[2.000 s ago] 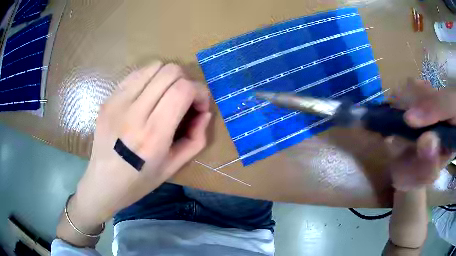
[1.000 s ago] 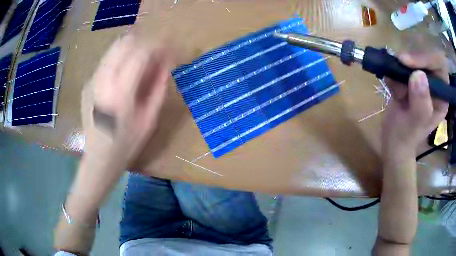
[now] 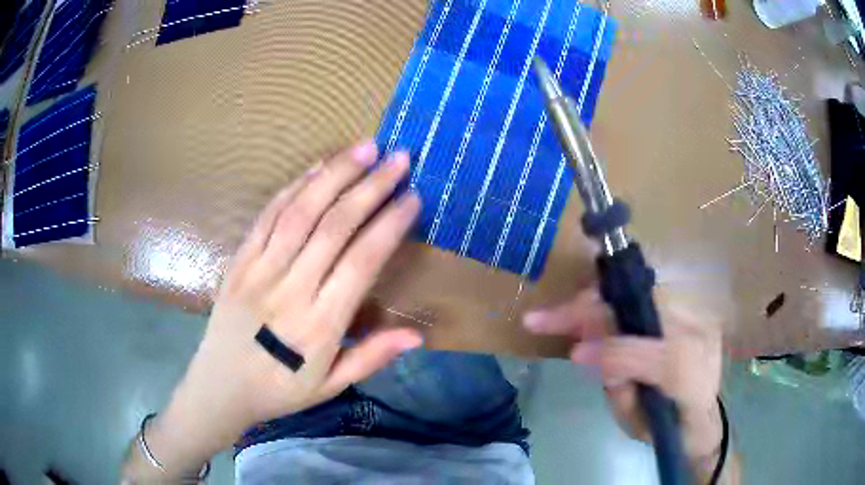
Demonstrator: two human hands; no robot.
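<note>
A shiny blue solar cell (image 3: 484, 142) with pale busbar lines lies on the brown table, its lines running from top to lower left. My left hand (image 3: 332, 246) is spread palm down, its fingertips on the cell's lower left edge, the thumb apart. My right hand (image 3: 645, 355) is slightly blurred and holds the soldering iron (image 3: 593, 180) by its black handle. The iron's silver tip points up and left over the upper part of the cell; whether it touches the cell I cannot tell. Thin ribbon ends stick out below the cell.
A pile of silver ribbon (image 3: 778, 152) lies at right, beside a black holder (image 3: 844, 180) with a yellow piece. A white bottle (image 3: 787, 9) is cut off at top right. A black scrap (image 3: 776, 304) lies near the right front edge. Dark blue cells (image 3: 57, 166) lie at left and top left.
The cell has turned to stand more upright in view. My left hand has come onto its lower left edge. My right hand has moved left and down, and the iron now points upward.
</note>
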